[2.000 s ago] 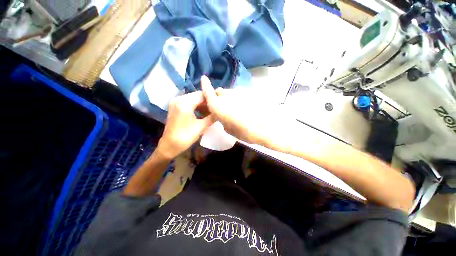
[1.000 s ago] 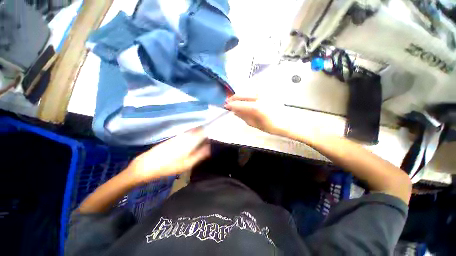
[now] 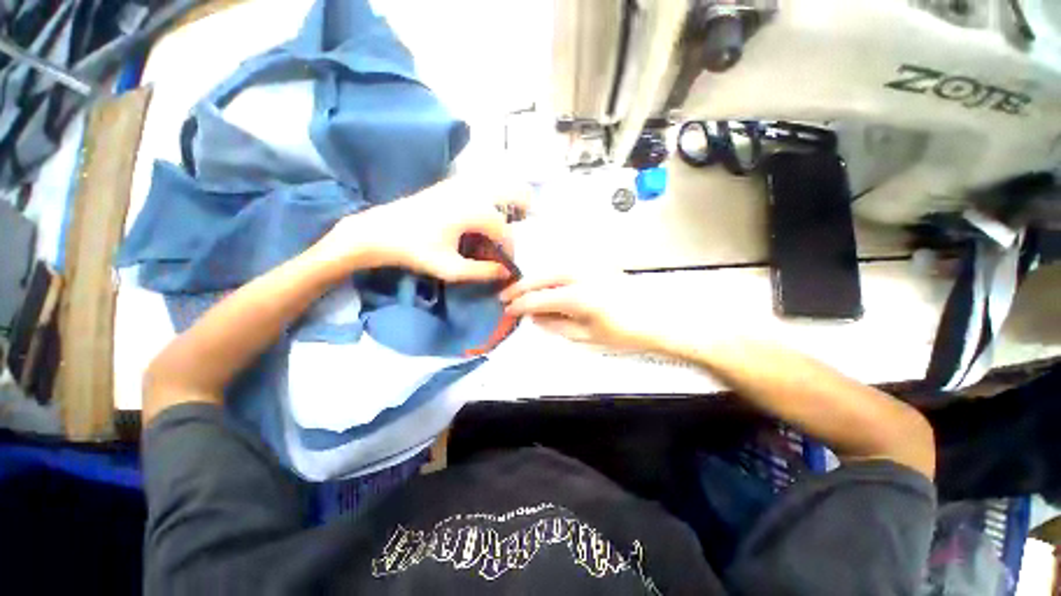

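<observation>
The two-tone blue garment (image 3: 401, 140) lies bunched on the white table, left of the needle area, with its lower part hanging over the front edge. An orange-red curved strip (image 3: 503, 331) shows along an opening in it. My left hand (image 3: 436, 233) lies over the garment, its fingers gripping the edge at the top of the opening. My right hand (image 3: 559, 312) pinches the same edge at the strip with its fingertips, close to my left fingers. The small white piece cannot be made out.
The sewing machine head (image 3: 908, 87) stands at the upper right, with a blue knob (image 3: 652, 183) by the needle. Black-handled scissors (image 3: 745, 144) lie behind a black phone (image 3: 813, 239). Striped strips (image 3: 973, 305) hang at the right. A wooden edge (image 3: 99, 268) runs along the left.
My left hand has moved from the front edge up onto the garment and taken hold of its edge. The garment has spread and hangs lower in front. The view has shifted.
</observation>
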